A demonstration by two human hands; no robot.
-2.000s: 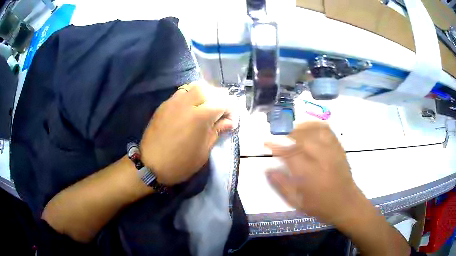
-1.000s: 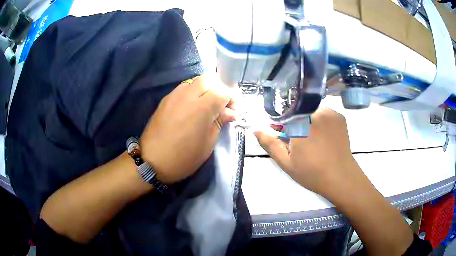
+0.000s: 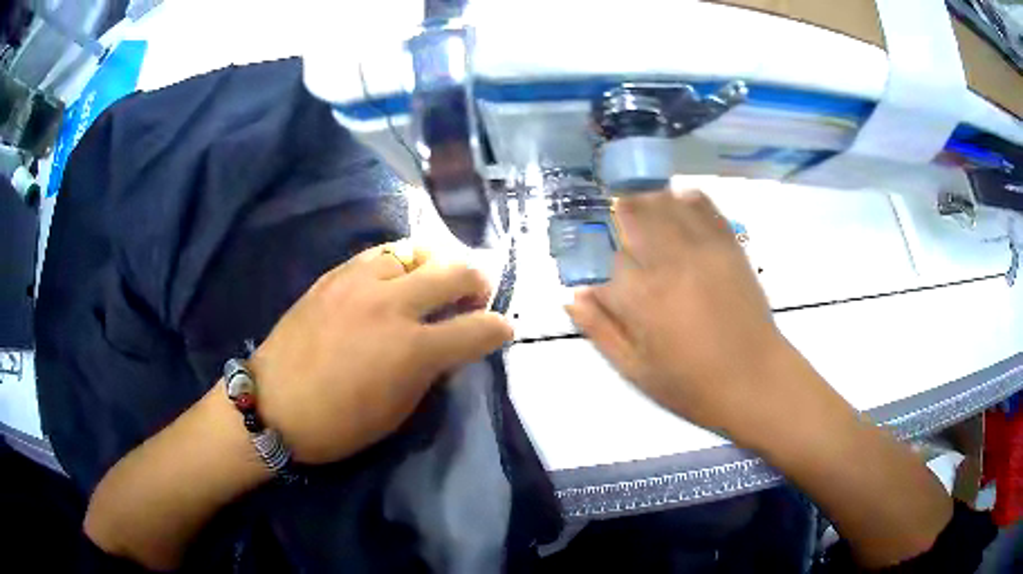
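Note:
The dark garment (image 3: 224, 191) spreads over the left of the machine table, with its pale grey inner fabric (image 3: 466, 448) hanging over the front edge. My left hand (image 3: 359, 348) lies on it, thumb and finger pinched on the fabric edge below the needle area (image 3: 516, 202). My right hand (image 3: 690, 314) is right of the needle area, its upper fingers beside a grey block (image 3: 583, 249) and under the grey knob (image 3: 636, 163). Its fingertips are partly hidden and blurred, so I cannot tell whether it holds anything. A small bluish bit shows behind that hand.
The white machine head (image 3: 538, 51) with its chrome guard (image 3: 449, 135) crosses above both hands. A measuring tape (image 3: 662, 488) runs along the table's front edge. A red basket (image 3: 1002, 448) is at the lower right. A blue sheet (image 3: 95, 107) lies at the upper left.
The machine head appears further left in view. My left hand has shifted left and lower, thumb stretched over the fabric edge. The pink and blue tool by my right thumb no longer shows there.

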